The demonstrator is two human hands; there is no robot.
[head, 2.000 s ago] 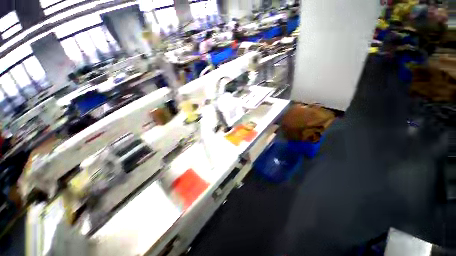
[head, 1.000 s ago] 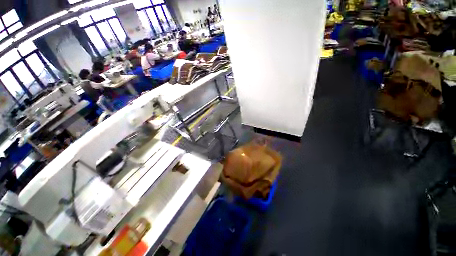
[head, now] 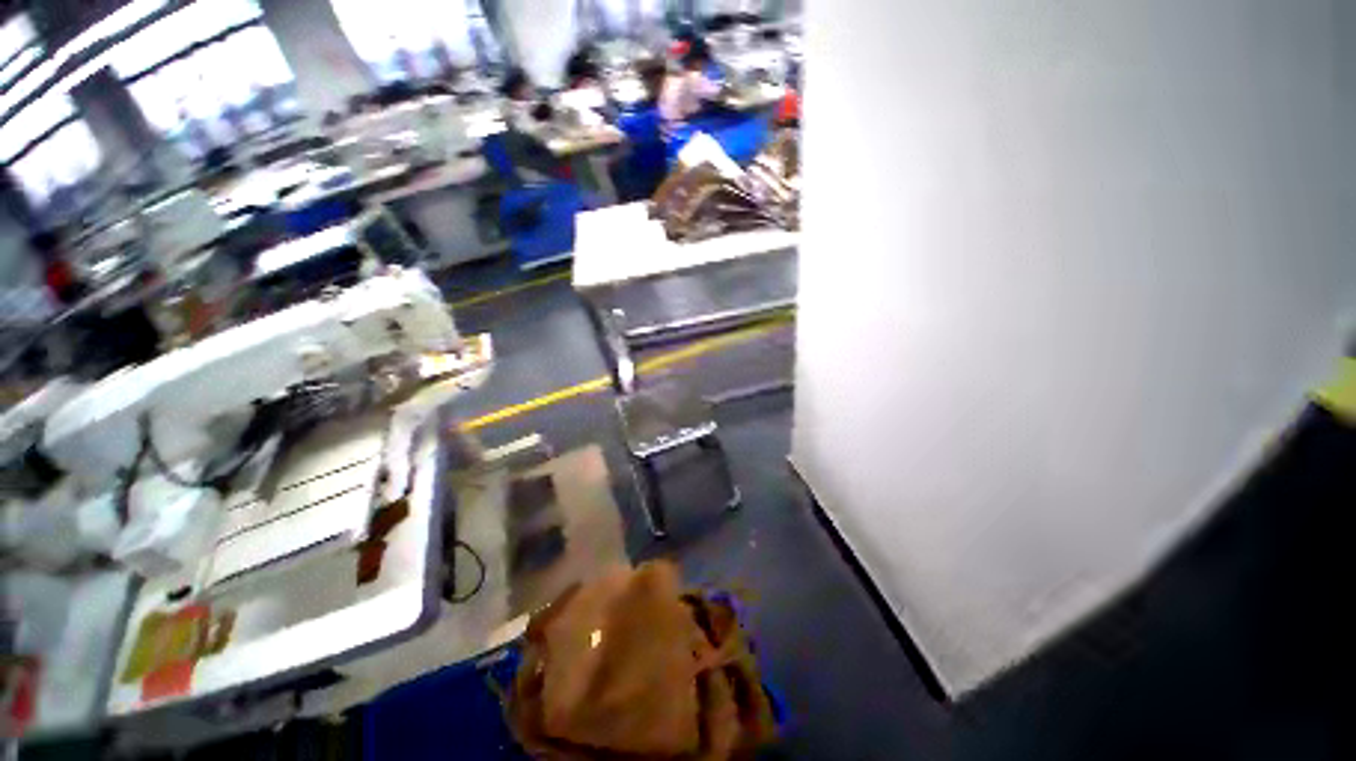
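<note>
Neither of my hands is in view. Nearest in front of me, at the bottom, a pile of brown cut panels lies heaped over a blue bin. To its left stands a white sewing machine table with a large white machine arm above it. Yellow and orange-red flat pieces lie at the table's front left. Small brown pieces lie near its right side. The picture is partly blurred.
A large white pillar fills the right side. Beyond the machine are a metal-framed stool, a white table with stacked brown panels, and yellow floor lines. People sit at rows of machines further back.
The view has moved forward along the machine row. The pillar, brown pile and end machine now appear larger and nearer. The right-hand aisle and its stacks have mostly left the picture.
</note>
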